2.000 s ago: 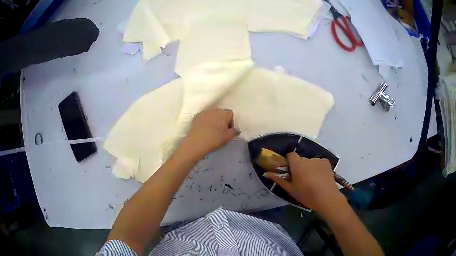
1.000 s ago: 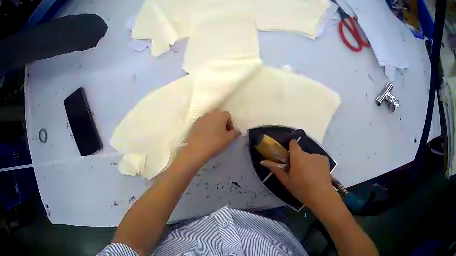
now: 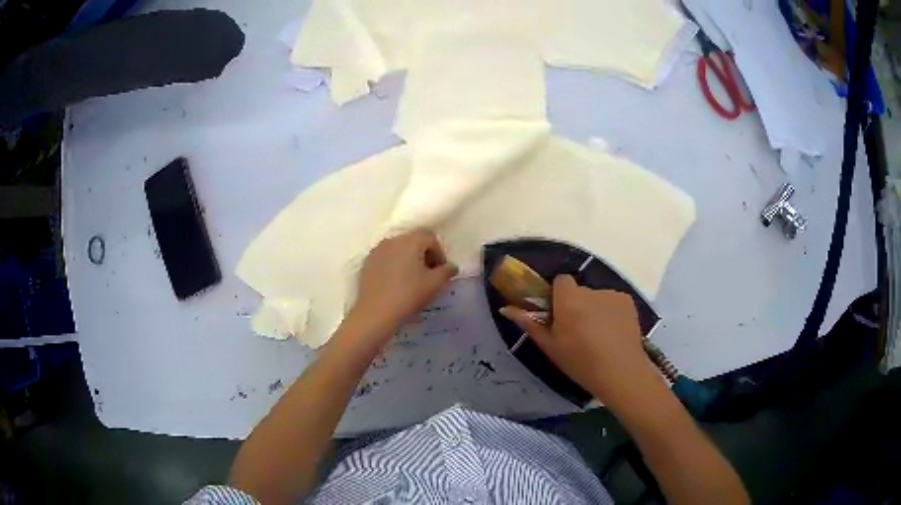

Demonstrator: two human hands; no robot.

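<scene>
Cream cut panels [image 3: 593, 187] lie on the white table, one folded diagonally across the middle. My right hand [image 3: 583, 330] is closed on the wooden handle of the black steam iron [image 3: 553, 258], whose tip points up and left at the panel's lower inner edge. Small metal pieces show by the right fingers; I cannot tell what they are. My left hand [image 3: 403, 281] is at the panel's inner edge, left of the iron's tip, with fingers bent and pinched together. Whether it grips the panel edge or a thin strip is hidden.
A phone [image 3: 183, 229] and a dark loop [image 3: 96, 250] lie left. A dark pad [image 3: 148, 54] is upper left. Red-handled scissors [image 3: 724, 87], white paper pieces [image 3: 776, 84] and a silver clip [image 3: 784, 211] lie right. A thick black hose [image 3: 840, 217] runs down the right side.
The view has shifted, so the table's items sit further right. The white strip that crossed the phone no longer shows there. The left hand has moved slightly left relative to the panel; the iron is still held.
</scene>
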